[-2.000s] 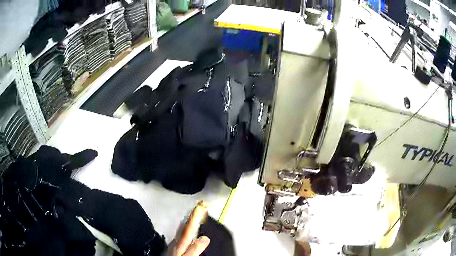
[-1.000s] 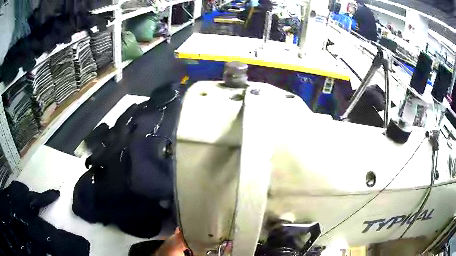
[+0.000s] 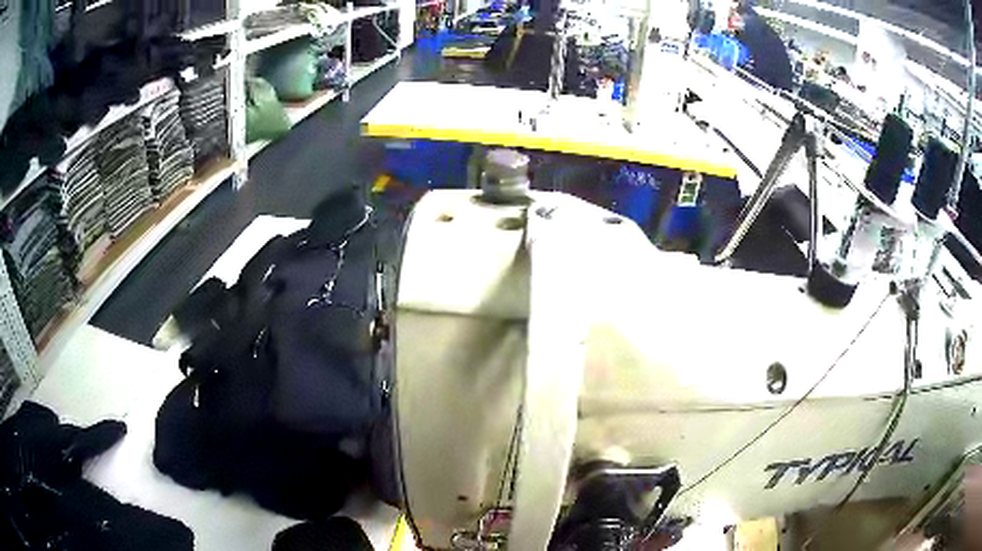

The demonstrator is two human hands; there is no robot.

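The cream sewing machine head [image 3: 463, 355] fills the middle, its arm reaching right with "TYPICAL" lettering. A large heap of black workpieces [image 3: 312, 377] lies on the white table left of the head. A smaller black pile [image 3: 75, 495] lies in the lower left corner. The rounded end of a black fabric piece [image 3: 321, 535] shows at the bottom edge, left of the head. The dark attachment [image 3: 619, 500] is low on the head; the needle area is cut off below. Neither of my hands is in the picture.
Two dark thread cones [image 3: 889, 159] stand at the right by a metal thread stand [image 3: 767, 188]. A white table with a yellow edge [image 3: 538, 143] is behind the machine. Shelves of stacked folded fabric [image 3: 124, 172] line the left. A green bag [image 3: 264, 108] sits on a shelf.
Since two seconds ago the view has lifted towards the room, and the needle area has dropped out. My left hand, visible at the bottom in both earlier frames, is now out of the picture.
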